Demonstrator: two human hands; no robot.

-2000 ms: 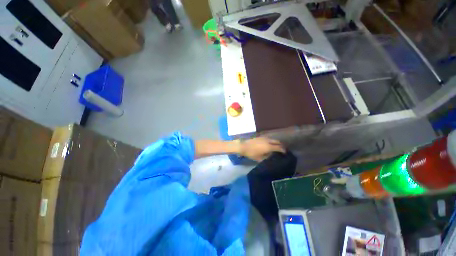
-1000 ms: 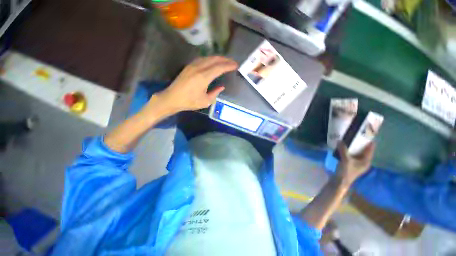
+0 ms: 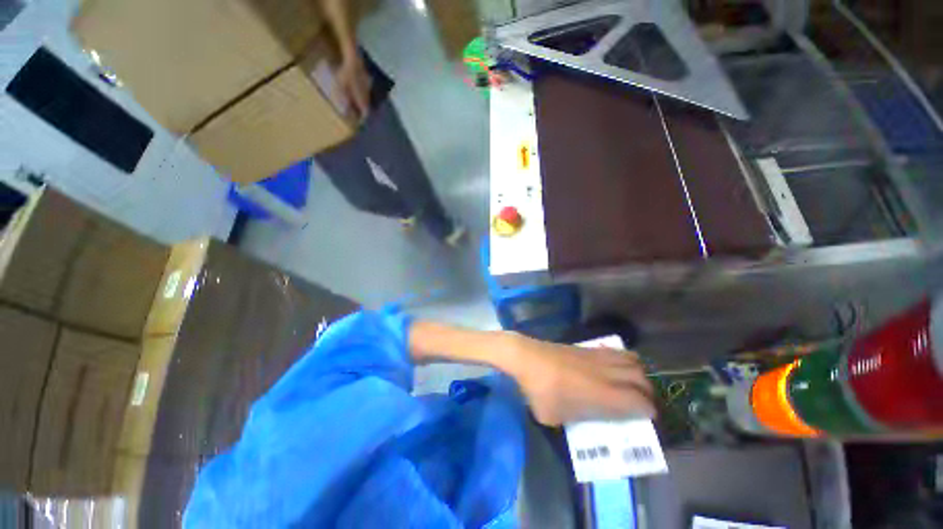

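My left hand (image 3: pixel 589 382) is closed over a flat white product box (image 3: pixel 617 452) with barcodes on its visible face. It holds the box above the near edge of the bench scale, partly covering the lit display (image 3: pixel 613 503). Another white box (image 3: pixel 724 524) lies on the grey scale plate (image 3: pixel 739 480), cut off by the bottom edge. My right hand is not in view.
A brown conveyor (image 3: pixel 610 176) with a red emergency stop button (image 3: pixel 507 220) lies ahead. The signal tower (image 3: pixel 827 387) glows orange at right. A person (image 3: pixel 383 170) carries a large brown carton (image 3: pixel 207 72). Stacked cartons (image 3: pixel 78 258) stand at left. A blue stool (image 3: pixel 540 308) is beside the conveyor.
The view has turned back toward the brown conveyor. My left hand, empty before, now holds a box. My right hand has left the view. The tower light went from green to orange; a person with a carton has appeared.
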